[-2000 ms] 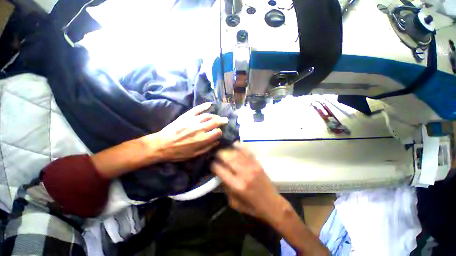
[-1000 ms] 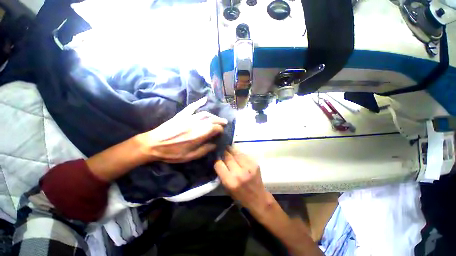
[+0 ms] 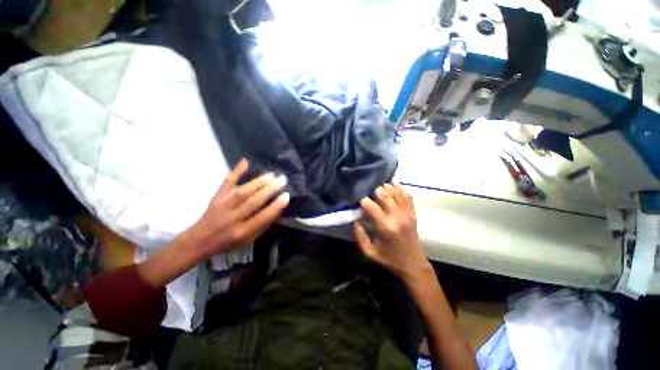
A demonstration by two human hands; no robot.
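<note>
The dark navy garment fabric (image 3: 326, 144) lies bunched on the table left of the needle area. White quilted padding (image 3: 137, 137) hangs at its left. A white edge of padding (image 3: 329, 218) shows along the fabric's near border. My left hand (image 3: 250, 206) lies on the dark fabric near the padding, fingers spread; whether it grips is unclear. My right hand (image 3: 391, 220) is at the fabric's near right corner, its fingertips on the cloth edge, and seems to pinch it. The presser foot and needle are not clear in the glare.
The sewing machine head (image 3: 463, 69) with a blue band stands at upper right, a black fabric band (image 3: 525, 58) over it. Red-handled snips (image 3: 522, 177) lie on the table (image 3: 499, 231). A loose white cloth pile (image 3: 564, 329) is below right.
The view has shifted, so the machine sits further right. The garment is away from the needle area. My left hand has moved left, apart from my right hand. More white padding shows.
</note>
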